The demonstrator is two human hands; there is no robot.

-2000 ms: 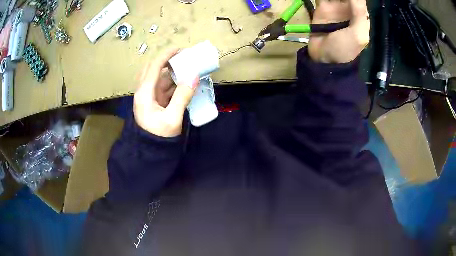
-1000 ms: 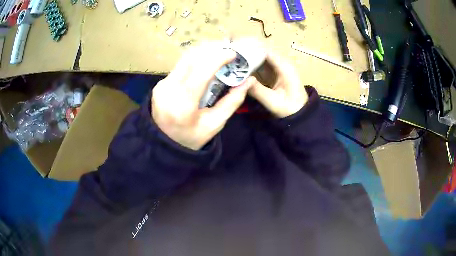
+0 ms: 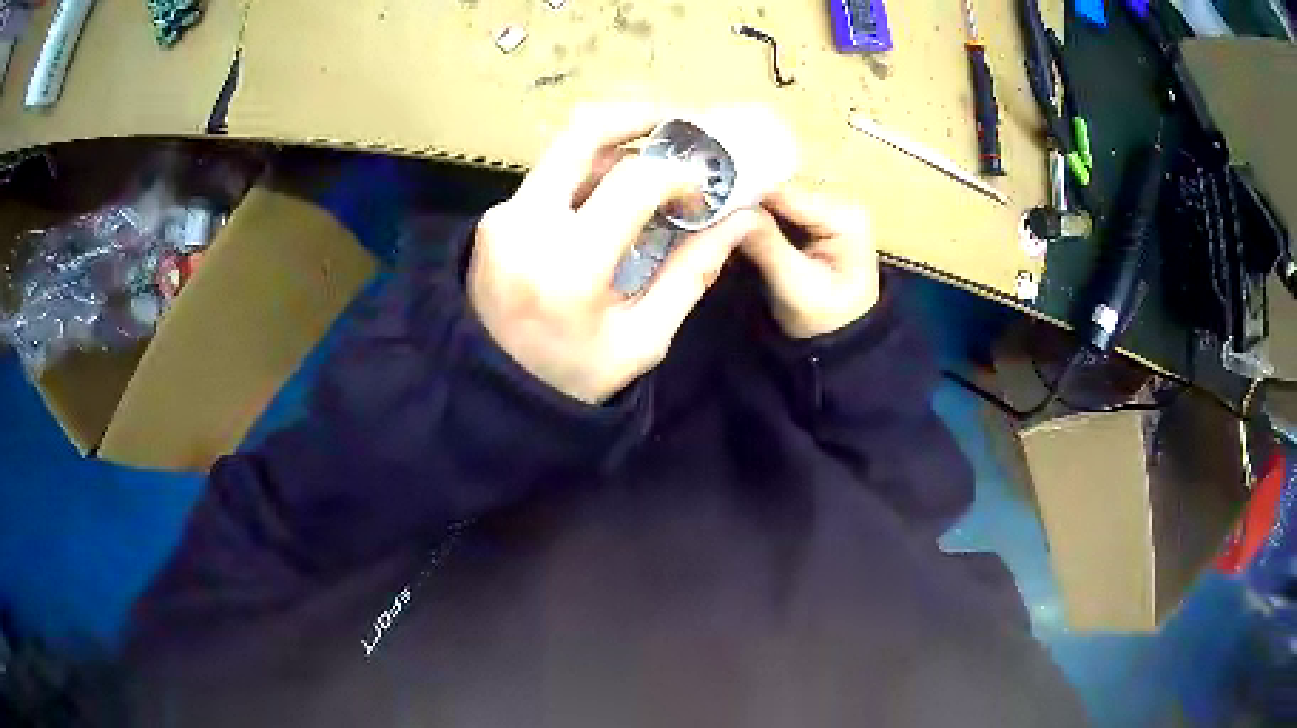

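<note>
The white device housing (image 3: pixel 762 140) is held over the bench's front edge, its round open end facing up and towards me, with a silver-grey part with dark slots inside. My left hand (image 3: pixel 576 277) is closed around it, with fingers at the rim and over the opening. My right hand (image 3: pixel 825 263) holds the housing's right side, with thumb and fingertips pinched at the rim. The handle is mostly hidden by my left hand. Whether my right fingertips hold a small part as well cannot be told.
On the tan bench (image 3: pixel 384 71) lie a short black cable (image 3: pixel 770 53), a purple block (image 3: pixel 861 24), a white stick (image 3: pixel 927 157), an orange-black screwdriver (image 3: pixel 984 107) and a hammer (image 3: pixel 1055 223). The soldering iron (image 3: pixel 1124 270) lies right. Open cardboard boxes (image 3: pixel 235 334) stand below.
My right hand has left the green-handled pliers, now lying at right, and come to the housing. The housing has turned its open end towards me. The view has shifted.
</note>
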